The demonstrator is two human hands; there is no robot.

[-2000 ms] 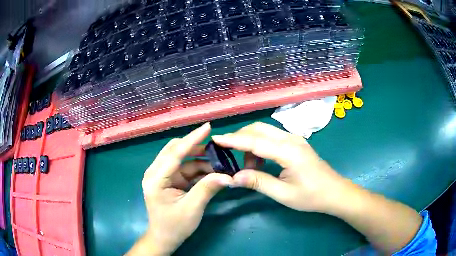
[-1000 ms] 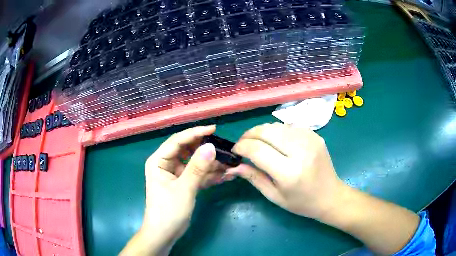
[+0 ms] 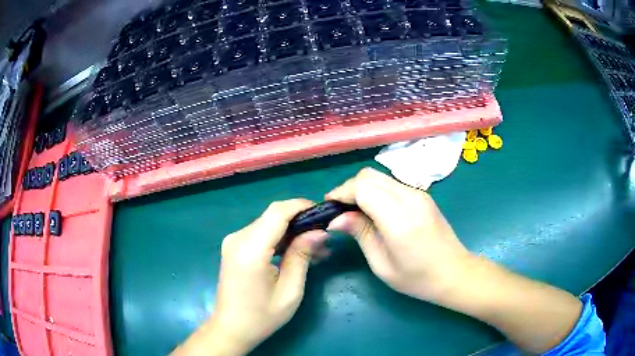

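Observation:
A black device housing (image 3: pixel 313 218) is held edge-on between both hands above the green mat. My left hand (image 3: pixel 268 268) grips its left end with thumb and fingers. My right hand (image 3: pixel 397 233) pinches its right end between thumb and fingertips. The fingers hide both ends of the housing, and I cannot tell whether a separate ring is on it.
A tall stack of clear blister trays (image 3: pixel 292 76) holding black housings stands on a red-pink tray (image 3: pixel 313 149). A red-pink turnover tray (image 3: pixel 69 268) with housings lies left. A white cloth (image 3: pixel 423 161) and yellow pieces (image 3: pixel 480 144) lie right of centre. Dark parts (image 3: pixel 616 62) sit far right.
The housing has turned so that its edge faces me, its right end now higher. My left hand has moved slightly right, with its thumb lower on the housing. My right hand still grips the right end.

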